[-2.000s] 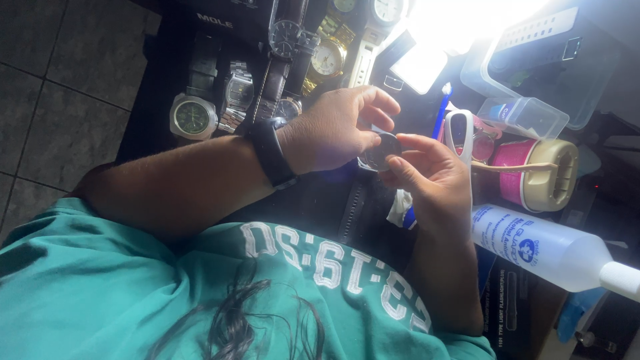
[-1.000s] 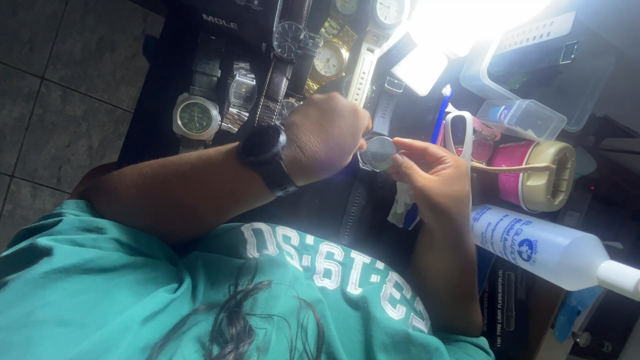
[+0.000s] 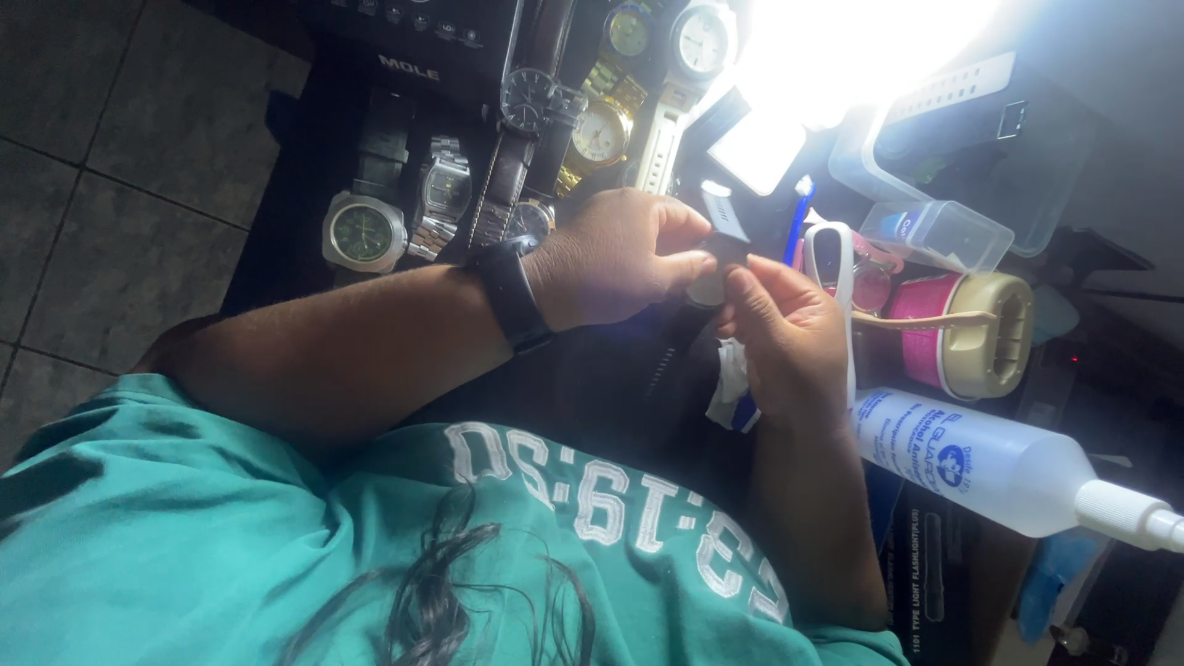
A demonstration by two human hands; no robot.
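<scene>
My left hand point(image 3: 624, 250), with a dark watch on its wrist, pinches one side of a small thin grey piece point(image 3: 726, 248). The fingers of my right hand point(image 3: 786, 324) grip its other side. What this piece is cannot be told. Just under my fingers a round, pale disc-like part point(image 3: 707, 289) shows partly, and a dark strap point(image 3: 661, 365) lies below it. Near my left hand lie a gold-coloured wristwatch point(image 3: 599, 134), a white wristwatch point(image 3: 700, 44) and a leather-strapped wristwatch point(image 3: 527, 100). Crumpled white material point(image 3: 728, 384) lies below my right hand.
A square-cased watch point(image 3: 363, 231) and a metal-bracelet watch point(image 3: 444, 190) lie at the left. A bright light glares at the top. Rightward are clear plastic containers point(image 3: 939, 236), a pink-and-cream holder point(image 3: 962, 335), a blue pen-like object point(image 3: 798, 222) and an alcohol bottle point(image 3: 971, 458).
A round grey watch-like part was held up between my hands; now a thin grey piece is there. My left hand has drawn back, then reached to my right fingers again.
</scene>
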